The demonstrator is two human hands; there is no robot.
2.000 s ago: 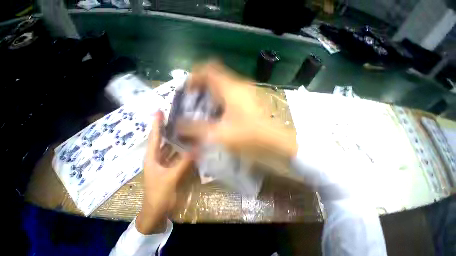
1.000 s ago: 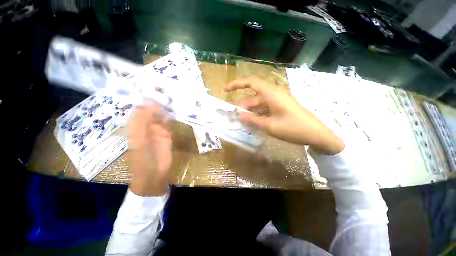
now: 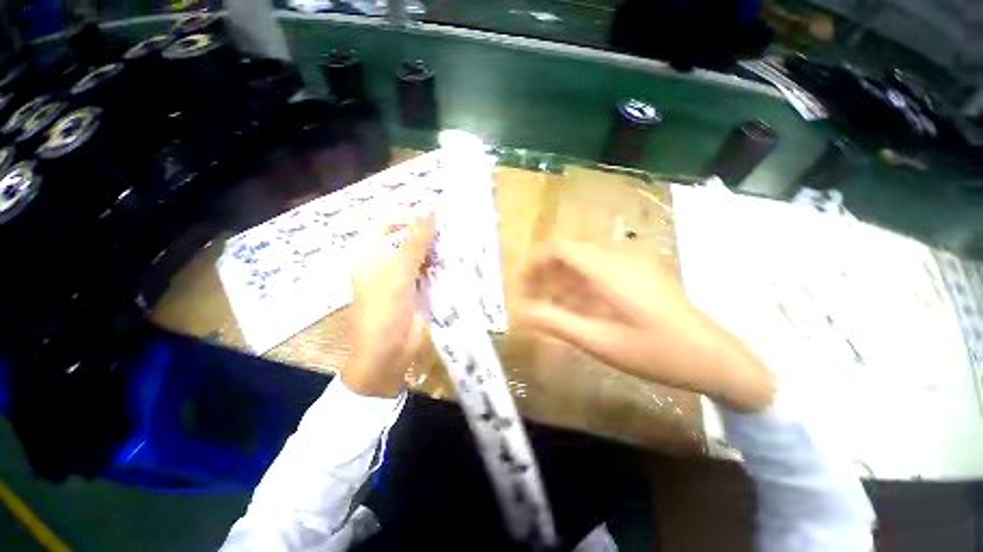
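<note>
My left hand (image 3: 386, 297) is closed on a long white carrier strip (image 3: 490, 415) with dark shapes along it. The strip hangs down from the fingers past the bench's front edge. My right hand (image 3: 636, 323) is blurred, to the right of the strip and apart from it, over the brown board. Its fingers are bent; whether a tiny piece is between them cannot be told. A white sheet of die-cut adhesives (image 3: 313, 253) with rows of blue-black shapes lies on the bench behind and left of my left hand.
Dark cylindrical housings (image 3: 634, 135) stand on the green conveyor belt (image 3: 517, 102) beyond the bench. More housings with bright ringed ends (image 3: 71, 132) are massed at the far left. Large white sheets (image 3: 808, 323) lie at the right. A blue bin (image 3: 194, 431) is below at the left.
The strip has swung from lying across the bench to hanging down towards me. My right hand has moved away from the strip's end. The view has turned left, showing more housings.
</note>
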